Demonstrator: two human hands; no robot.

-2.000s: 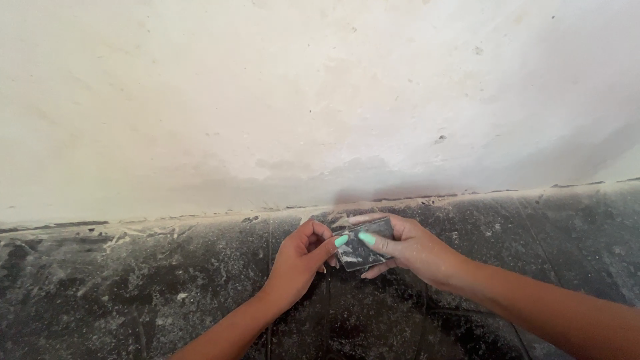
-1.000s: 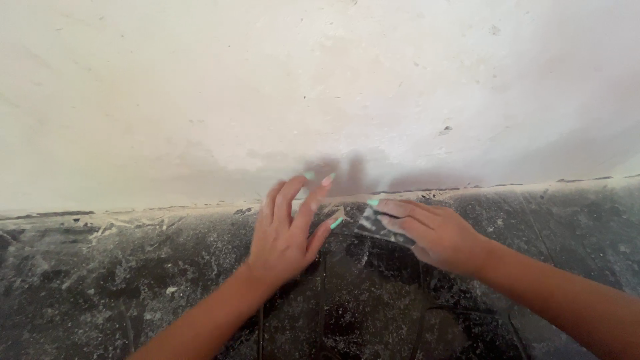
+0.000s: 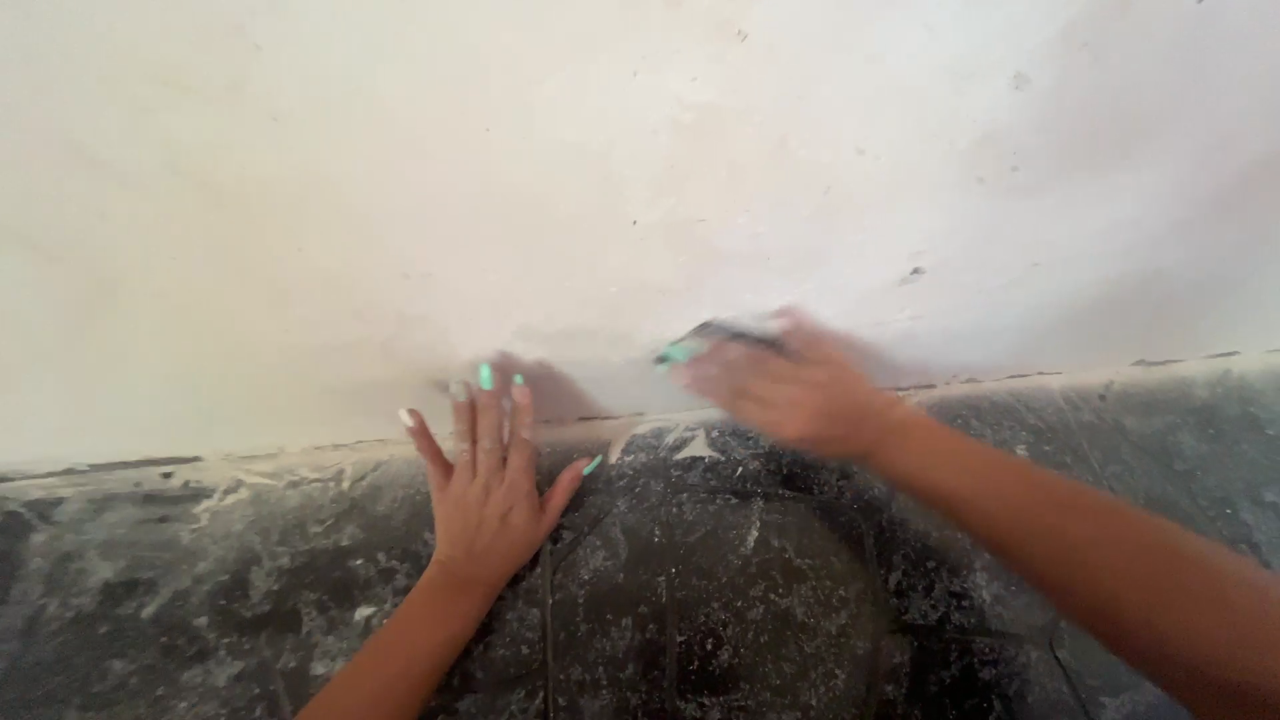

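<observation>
My right hand (image 3: 800, 385), blurred by motion, grips a thin dark flat piece (image 3: 735, 333) at the pale plastered wall (image 3: 560, 200), just above the wall's lower edge. What the piece is made of cannot be told. To the left, my left hand (image 3: 490, 500) is spread with its fingers apart and holds nothing. Its fingertips reach over the wall's lower edge and seem to rest against the wall. Both hands have green painted nails.
A dark, dusty surface (image 3: 300, 570) with pale specks and seams meets the wall along a rough, cracked joint (image 3: 330, 445). Pale smears (image 3: 690, 443) lie near the joint between the hands. Small dark marks (image 3: 915, 272) dot the wall.
Two seconds ago both hands were together on the flat piece. My left hand has let go and spread out to the left; my right hand has raised the piece to the wall.
</observation>
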